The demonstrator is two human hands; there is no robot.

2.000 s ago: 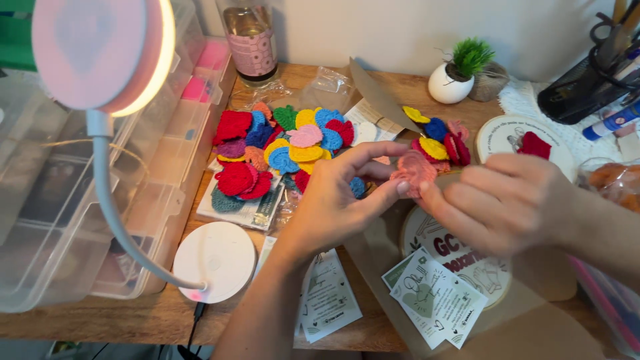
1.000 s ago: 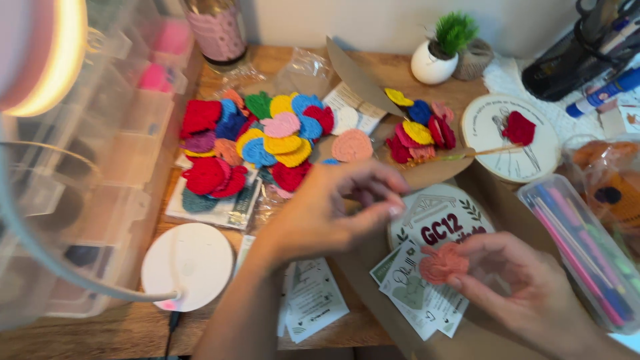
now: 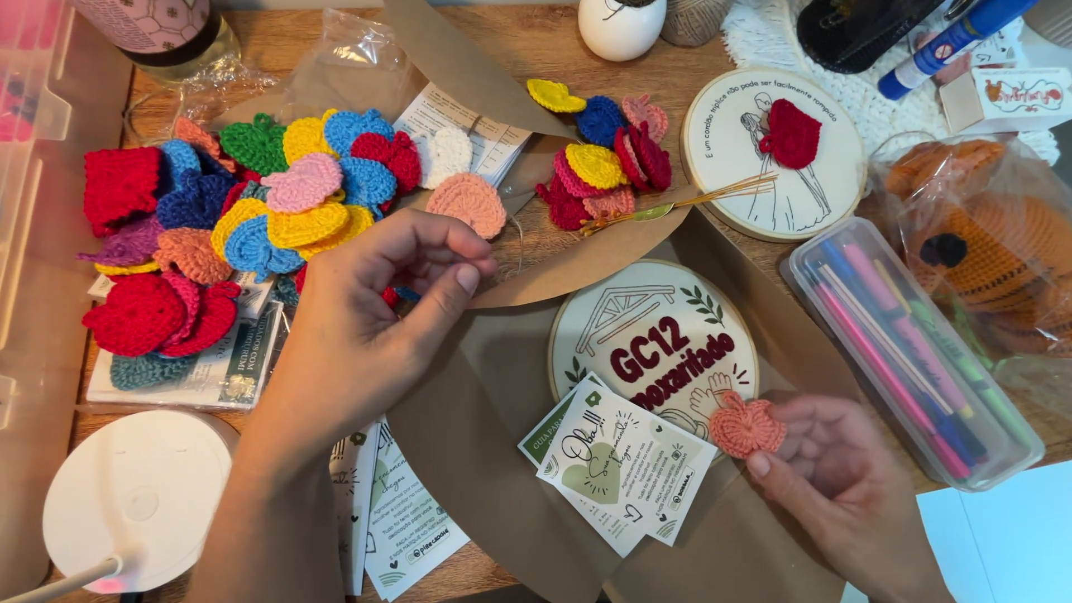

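Observation:
My right hand [image 3: 825,486] pinches a coral crocheted heart [image 3: 747,425] between thumb and fingers, over the lower right edge of an embroidered hoop [image 3: 653,335]. That hoop lies on an opened brown kraft paper envelope [image 3: 519,385], with printed cards [image 3: 624,469] partly covering it. My left hand [image 3: 394,293] is raised with its fingers loosely curled and nothing seen in them, just below a peach crocheted piece [image 3: 466,205]. Left of it lies a pile of colourful crocheted hearts [image 3: 301,184]. A smaller group of crocheted pieces [image 3: 595,167] is beside the envelope's upper flap.
A second embroidered hoop [image 3: 775,155] bears a red heart and dried stems. Farther right are a clear pen case [image 3: 913,352] and a bagged orange crocheted item [image 3: 988,243]. A white lamp base [image 3: 138,502] stands lower left, near clear plastic organizer boxes [image 3: 50,251]. More cards [image 3: 406,511] lie below my left forearm.
Two seconds ago both hands were together at the coral piece; my left hand then let go, and my right hand carried the heart down over the hoop. The view has shifted closer over the desk.

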